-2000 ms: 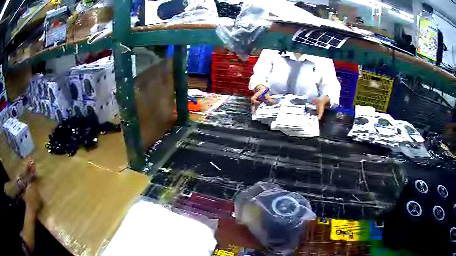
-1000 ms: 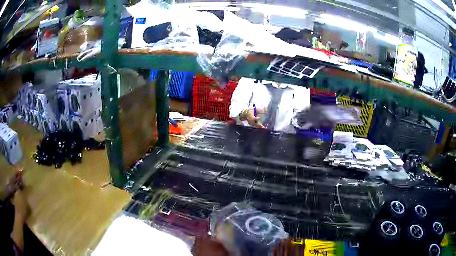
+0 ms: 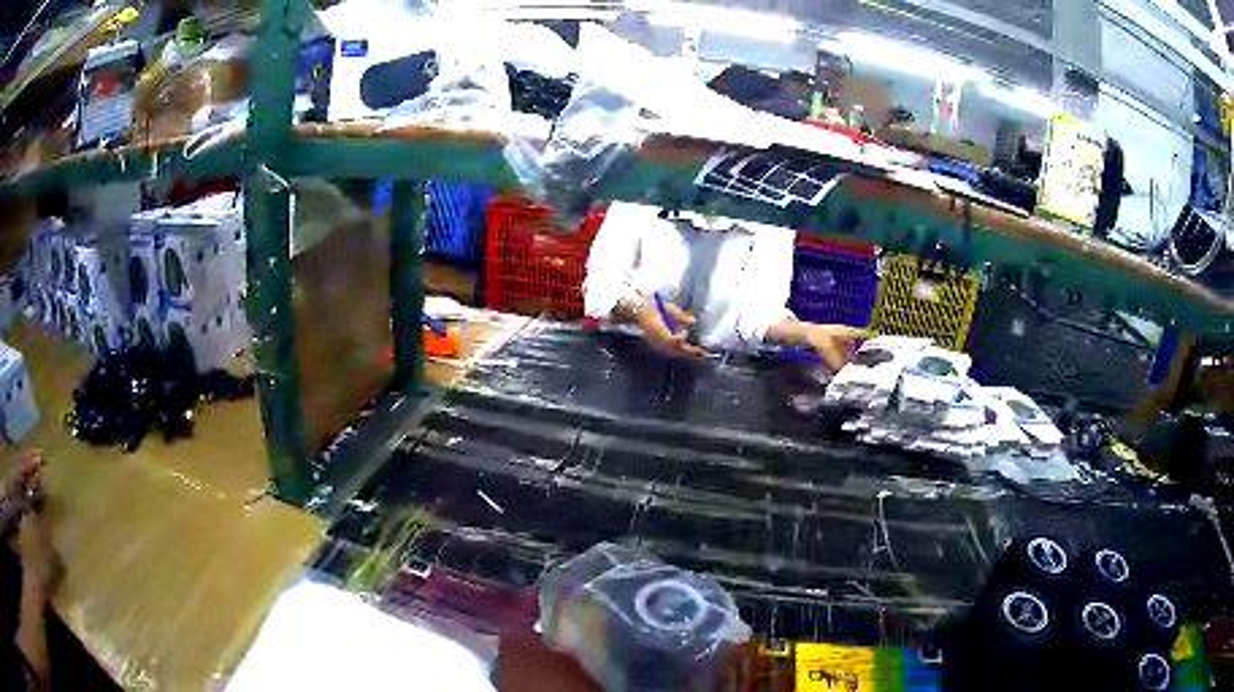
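Neither of my hands can be made out. A dark rounded product in a clear plastic bag (image 3: 643, 619) lies at the near edge of the bench, pale ring mark upward. A blank white sheet or pad (image 3: 359, 646) lies left of it, cut off by the bottom edge. Several black unbagged units with pale rings (image 3: 1089, 602) sit grouped at the near right.
A person in white (image 3: 697, 277) stands opposite, one hand at a pile of flat printed cartons (image 3: 934, 399). Green shelf posts (image 3: 273, 311) rise at left. Boxes (image 3: 190, 277) and a glossy black heap (image 3: 142, 392) stand on the tan bench (image 3: 176, 541); another person's hand shows far left.
The view has shifted, so bench items appear lower and further left. The flat cartons before the person opposite have gone from there, and that person's hand now reaches the right-hand pile.
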